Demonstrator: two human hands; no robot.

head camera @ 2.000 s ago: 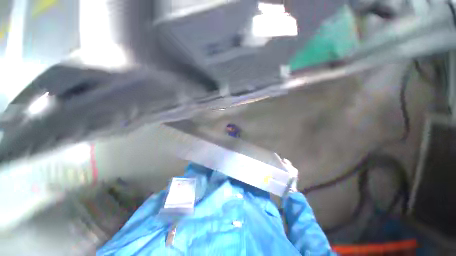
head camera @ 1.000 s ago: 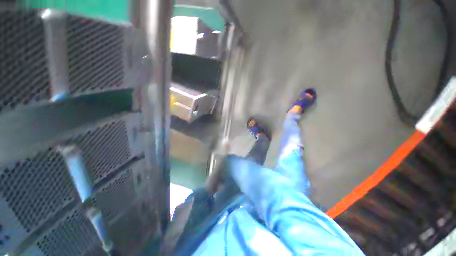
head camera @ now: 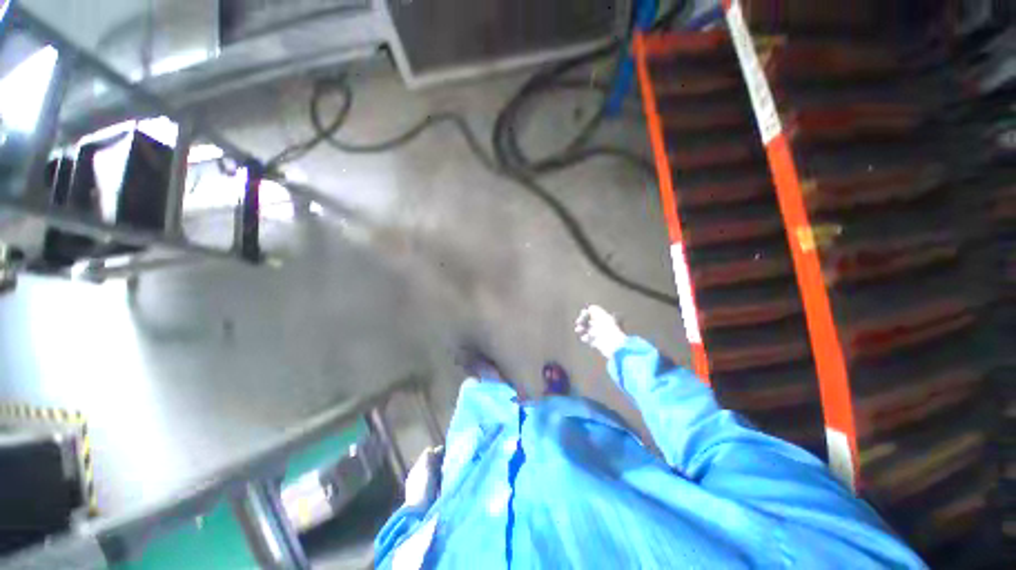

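Note:
My right hand (head camera: 599, 330), pale and small in view, is held out over the floor beside the rack. It holds nothing that I can see, and its fingers look partly curled. My left hand (head camera: 422, 477) is low by my body, next to the end of the silver-framed trolley (head camera: 240, 473). Its fingers are blurred, and I cannot tell if it touches the frame. A grey metal module (head camera: 329, 490) lies on the trolley's green mat, partly hidden by the frame.
A rack with orange beams (head camera: 804, 267) and dark slotted shelves stands on the right. Black cables (head camera: 557, 212) curl over the grey floor ahead. A dark panel (head camera: 501, 39) stands at the back. Another metal frame (head camera: 167, 239) is at the upper left, and a dark box (head camera: 39, 479) at the lower left.
The long grey module at my right hand two seconds ago is gone from it. The view has turned from the trolley to the rack and floor, and the trolley is now lower left.

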